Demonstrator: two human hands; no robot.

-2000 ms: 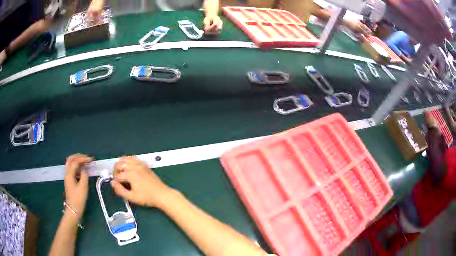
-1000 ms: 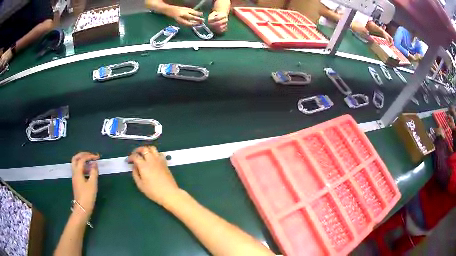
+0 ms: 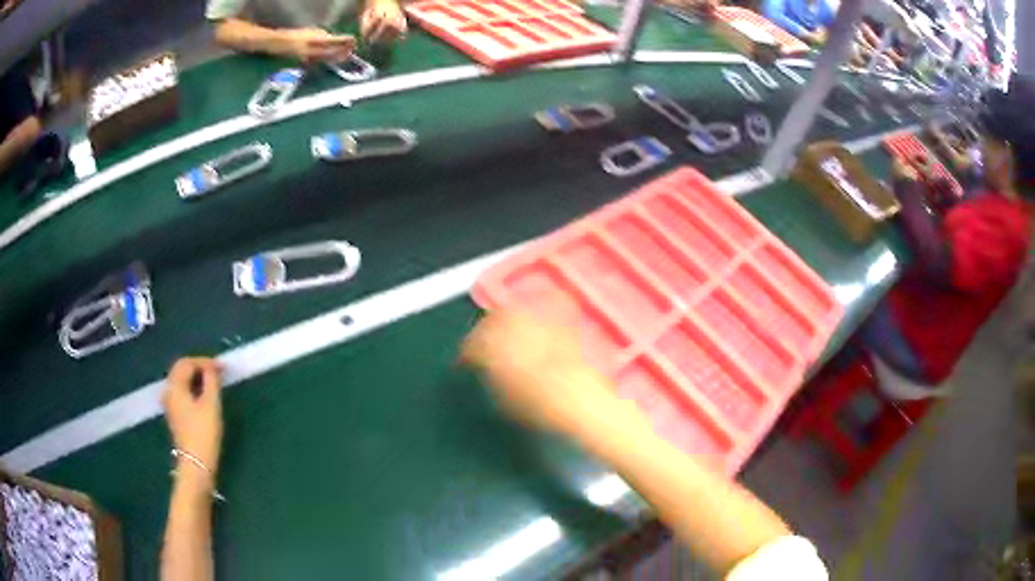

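My left hand [image 3: 193, 403] is bare, with a bracelet at the wrist, over the white border strip at lower left. Its fingers are curled, with a small dark spot between them; whether it holds a part cannot be told. My right hand [image 3: 524, 354] is blurred, at the left edge of the pink-red compartment tray [image 3: 670, 329]; its fingertips are unclear. A loop-shaped unit [image 3: 297, 269] with a blue patch lies on the green belt beyond my left hand. Another loop unit [image 3: 108, 318] lies to its left, beside a dark grey piece.
A carton of small white parts [image 3: 51, 533] stands at lower left. More loop units lie farther along the belt. Across it are a worker's hands [image 3: 352, 34], another tray [image 3: 511, 28] and a carton [image 3: 134, 100]. A metal post [image 3: 811, 97] and a person in red [image 3: 965, 272] are at right.
The loop unit worked on two seconds ago has left my hands; one lies on the belt beyond them. My right hand has moved right to the tray. The view has shifted right.
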